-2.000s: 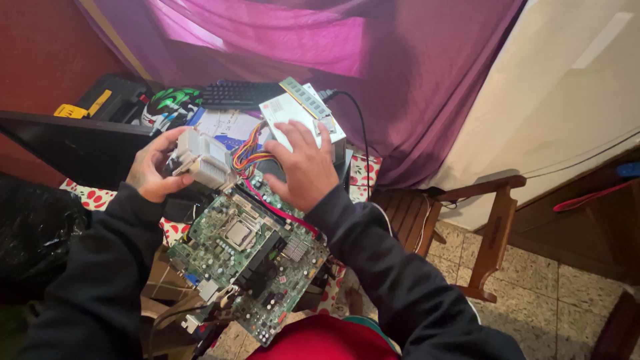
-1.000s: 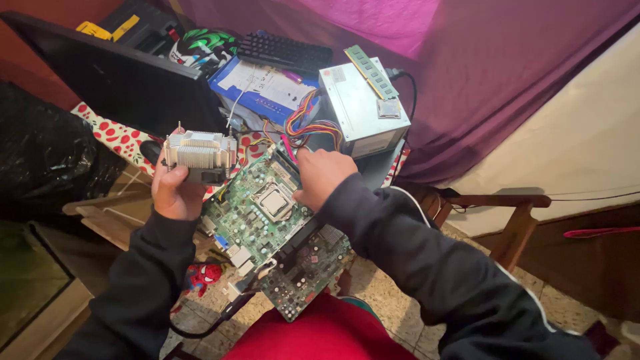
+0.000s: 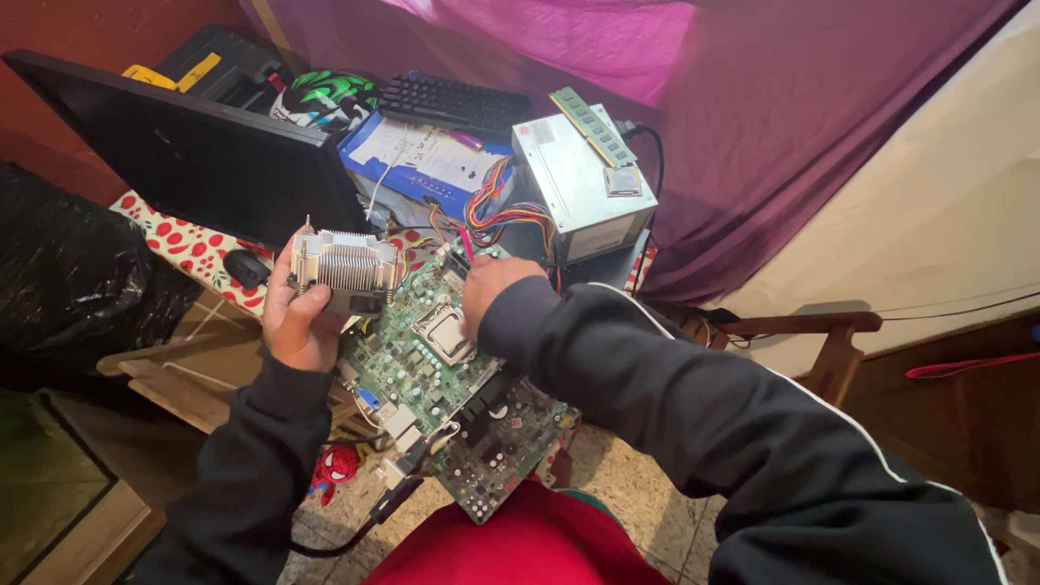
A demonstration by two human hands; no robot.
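My left hand (image 3: 305, 321) grips a finned metal CPU heatsink (image 3: 345, 264) with spring screws, held upright just off the left edge of a green motherboard (image 3: 406, 349). A metal-capped processor (image 3: 448, 334) sits in the board's socket. My right hand (image 3: 504, 284) is at the board's upper right edge, beside a pink cable (image 3: 465, 244); its fingertips are partly hidden, so what it touches is unclear. Coloured power cables (image 3: 512, 215) run from a silver power supply (image 3: 569, 179), which bears a RAM stick (image 3: 593, 127) and a loose processor (image 3: 623, 181).
A black monitor (image 3: 187, 154) leans at the left, with a mouse (image 3: 245, 268) below it on the patterned tablecloth (image 3: 183, 240). A blue box (image 3: 422, 162) and a keyboard (image 3: 455, 106) lie behind the motherboard. A wooden chair (image 3: 837, 349) stands at the right.
My right hand has moved from over the power supply to the motherboard's upper edge. The heatsink in my left hand is turned so its fins show. The view has shifted.
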